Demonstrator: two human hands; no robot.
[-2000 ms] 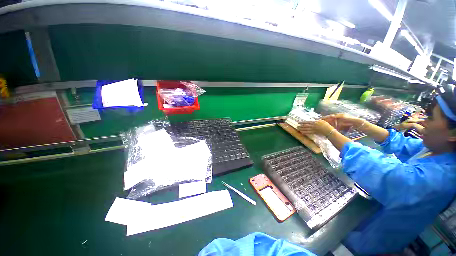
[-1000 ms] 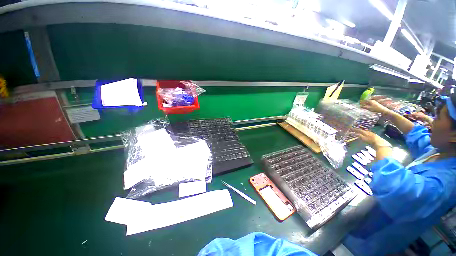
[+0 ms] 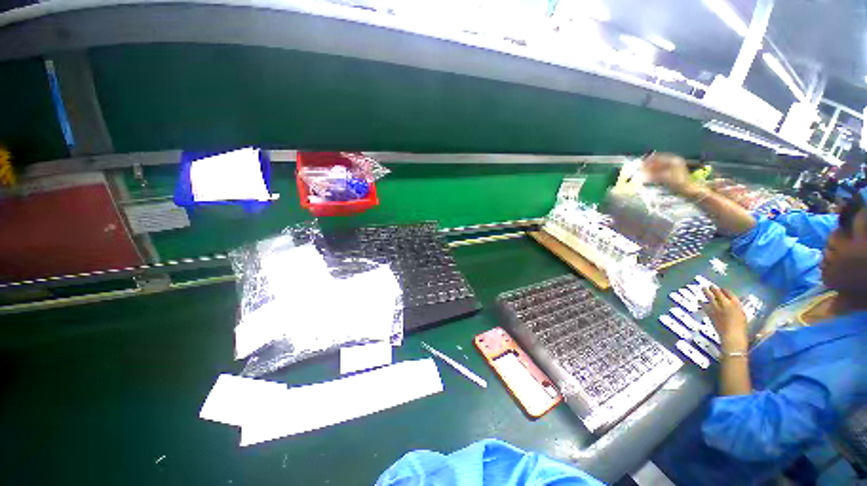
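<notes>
Neither of my hands is in view; only a blue sleeve (image 3: 487, 467) shows at the bottom edge. An orange-red phone housing (image 3: 517, 373) with a white centre lies on the green bench, along the left side of the component blister tray (image 3: 587, 351). The pale tweezers (image 3: 454, 365) lie on the bench left of the housing. Long white strips (image 3: 328, 402) lie left of the tweezers. A small white label (image 3: 365, 357) lies just behind the strips.
A plastic bag of white sheets (image 3: 318, 302) overlaps a black gridded tray (image 3: 418, 275). A red bin (image 3: 337, 201) and a blue holder (image 3: 224, 180) are at the back. At right, a co-worker in blue (image 3: 794, 380) reaches over white pieces (image 3: 686, 323) and stacked trays.
The co-worker's hands have moved right from the white items at the rear; one is now raised over the stacked trays, the other is at the white pieces. The nearby bench items have not moved.
</notes>
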